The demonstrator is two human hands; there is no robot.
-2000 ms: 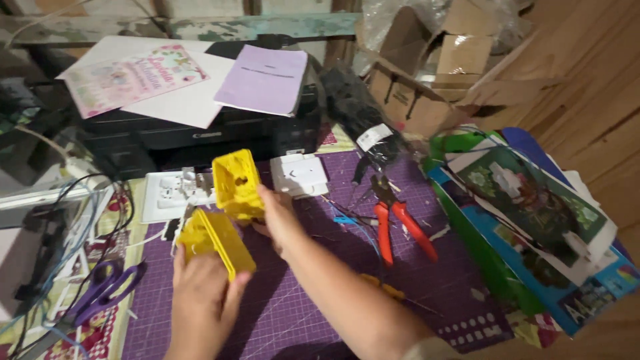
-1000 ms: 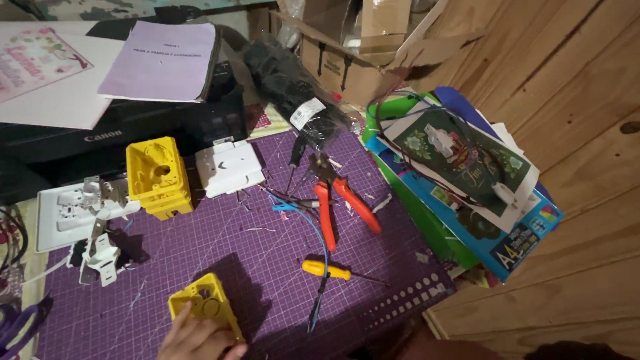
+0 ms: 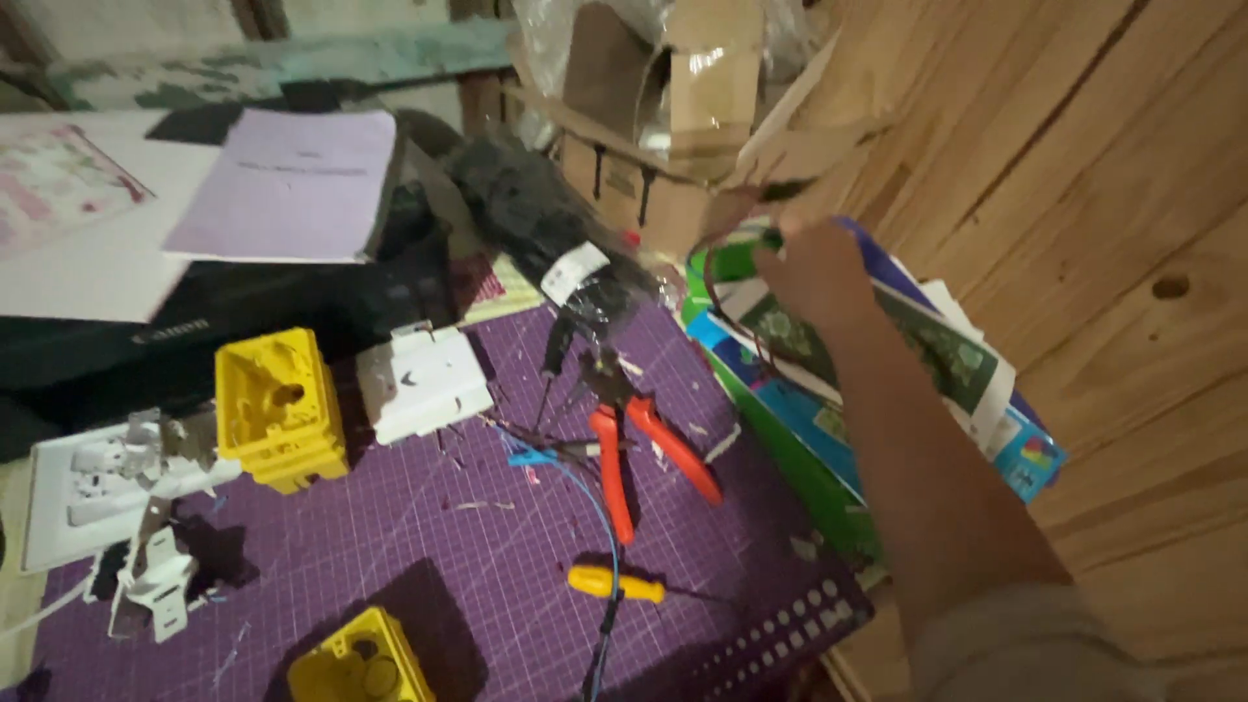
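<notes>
My right hand [image 3: 814,268] reaches over the stack of papers and packs at the right, its fingers at dark and reddish wires [image 3: 717,283]; blur hides whether they are gripped. My left hand is out of view. One yellow electrical box [image 3: 366,663] lies at the bottom edge on the purple cutting mat [image 3: 468,575]. Another yellow box, apparently nested in a second [image 3: 283,405], stands by the printer, beside a white plate [image 3: 424,382]. Red-handled pliers [image 3: 614,419] and a yellow-handled screwdriver [image 3: 616,583] rest on the mat, a blue wire [image 3: 600,497] crossing the screwdriver.
A black printer [image 3: 292,302] bearing papers and a lilac booklet [image 3: 292,185] stands at the back left. Behind are a bagged black item [image 3: 526,214] and an open cardboard box [image 3: 624,195]. White socket parts [image 3: 161,575] lie left. A wooden plank wall [image 3: 1102,195] rises at the right.
One second ago a hand touched the lower yellow box; no hand is on it now. My right hand has come in over the paper stack. Two seconds ago both hands held yellow boxes.
</notes>
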